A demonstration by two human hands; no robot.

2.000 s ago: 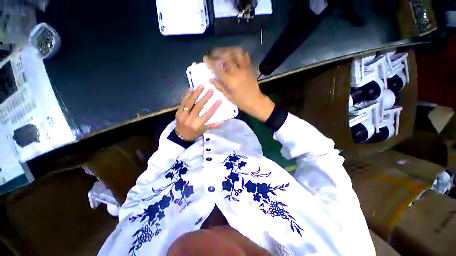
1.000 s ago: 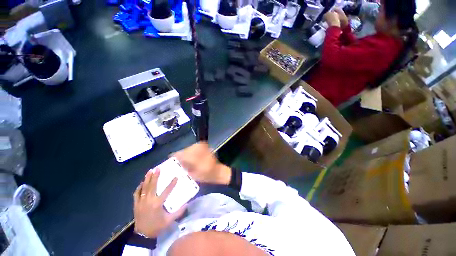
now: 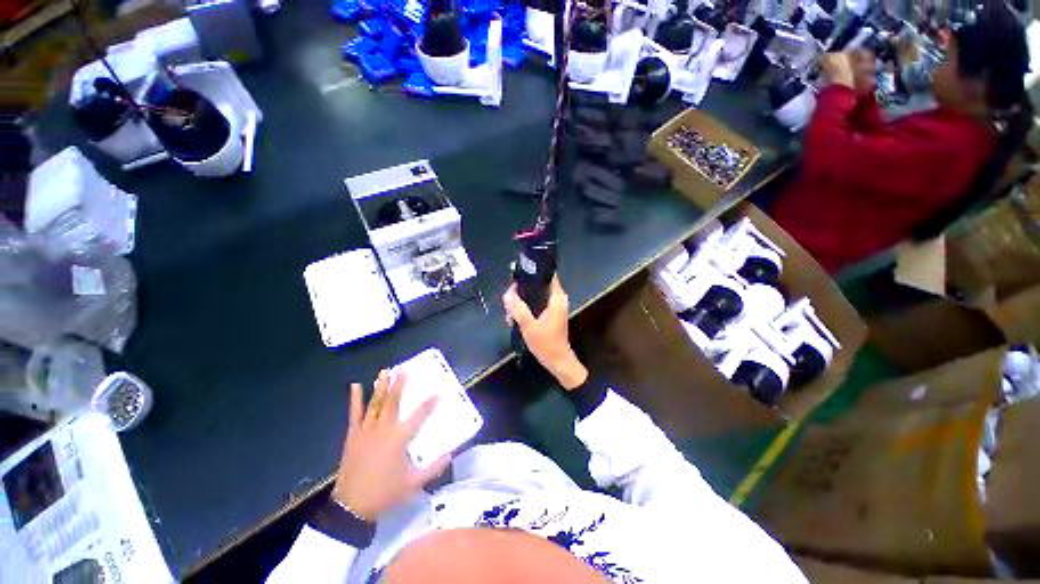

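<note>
A white rounded housing (image 3: 447, 402) lies at the bench's front edge, against my body. My left hand (image 3: 386, 447) lies flat on its left part with the fingers spread. My right hand (image 3: 545, 325) is wrapped around the lower part of a black electric screwdriver (image 3: 535, 272), which hangs upright from a cable, right of the housing and above the bench edge. The screwdriver's tip is not clear to see. A second white housing (image 3: 351, 299) lies flat beside a white-and-metal fixture (image 3: 420, 242).
A tan parts tray (image 3: 707, 156) and dark blocks lie at the right. Blue packs (image 3: 382, 46) and camera units line the back. An open carton (image 3: 842, 325) of units stands off the bench edge. A person in red (image 3: 901, 171) sits right. A screw dish (image 3: 121, 400) is left, near printed sheets (image 3: 86, 502).
My right hand has left the housing, moved right and up, and taken hold of the screwdriver. My left hand stays on the housing. The camera view has shifted.
</note>
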